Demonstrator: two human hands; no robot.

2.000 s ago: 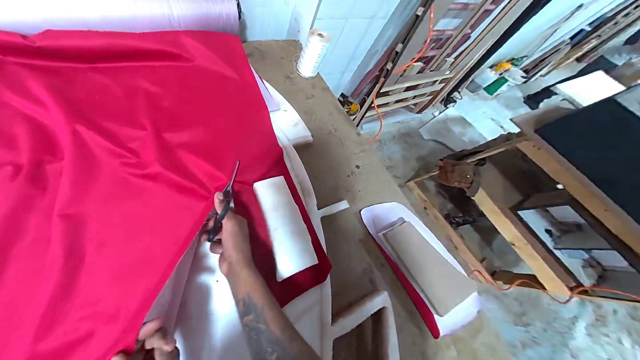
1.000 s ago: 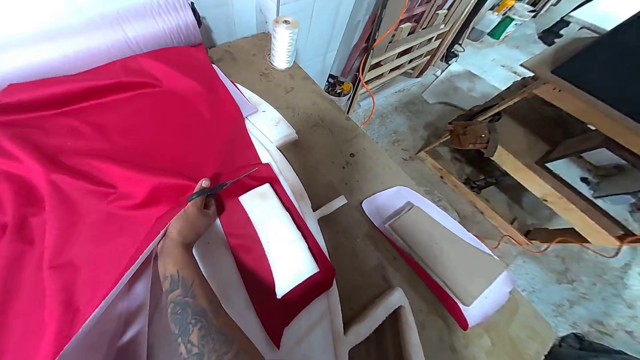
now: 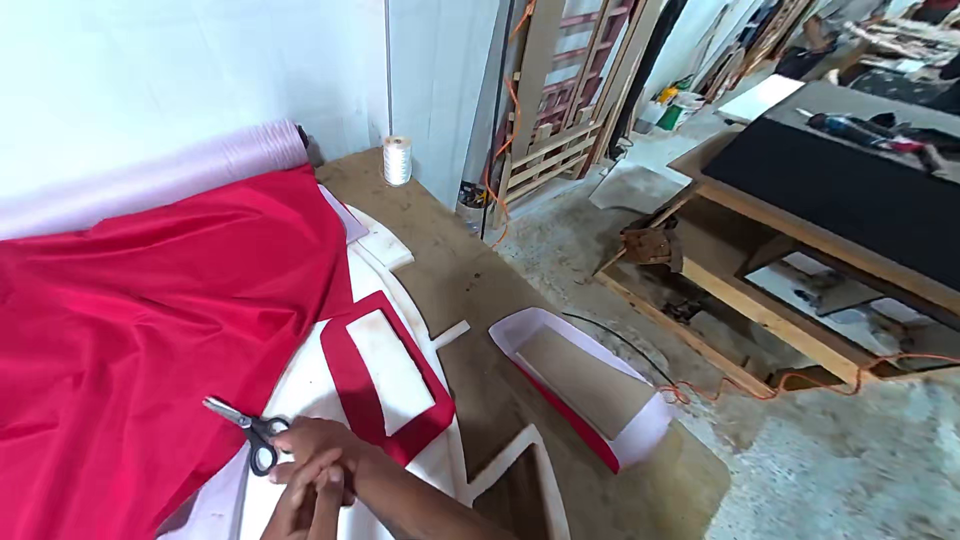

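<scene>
My right hand holds black-handled scissors by the handles; their blades point up and left over a red fabric sheet. Just below, my left hand touches the right one, fingers slightly apart and with no object visible in it. Right of the sheet, a white padding piece lies on a cut red fabric piece, over larger white padding. Farther right, a flat grey-brown panel rests on a piece with a pale pinkish face and red edge.
A fabric roll lies along the wall, and a thread cone stands at the corner of the worktable. Wooden frames lean behind. Another wooden table with a black top stands right; an orange cable crosses nearby.
The scissors have turned from pointing right to pointing up and left. My left hand, out of view one second ago, is against my right. The view has shifted, showing more wall.
</scene>
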